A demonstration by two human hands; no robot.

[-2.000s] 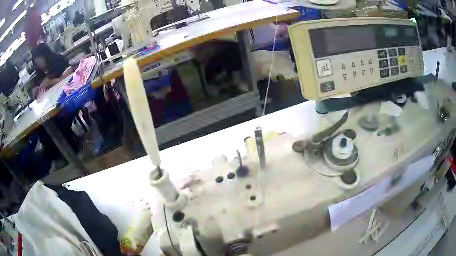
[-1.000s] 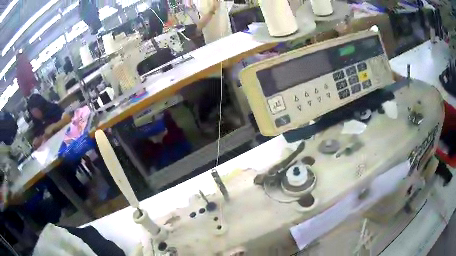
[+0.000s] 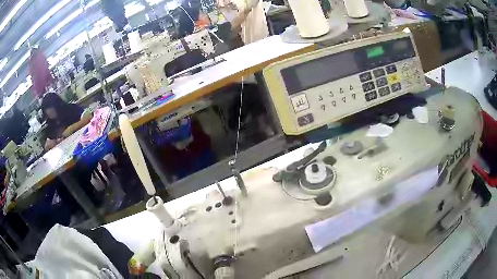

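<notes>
The off-white sewing machine head [image 3: 272, 218] fills the lower middle and right, with a paper note [image 3: 376, 210] on its front. A beige control panel [image 3: 346, 82] with keys and a small green display stands behind it. White cloth [image 3: 73, 253] with a black section [image 3: 109, 242] lies heaped at the lower left, cut off by the bottom edge. The needle area is out of the picture. Neither of my hands is in view.
A pale upright blade-like piece [image 3: 136, 155] stands on the head's left end. Thread cones [image 3: 308, 19] stand behind the panel. A white-topped table [image 3: 234, 59] crosses behind. A person [image 3: 62, 117] sits at the left near a blue basket [image 3: 94, 146] with pink cloth.
The view has swung right and tilted up, bringing the thread cones and more of the machine's right end into the picture. The cloth heap shows lower. No hand has appeared.
</notes>
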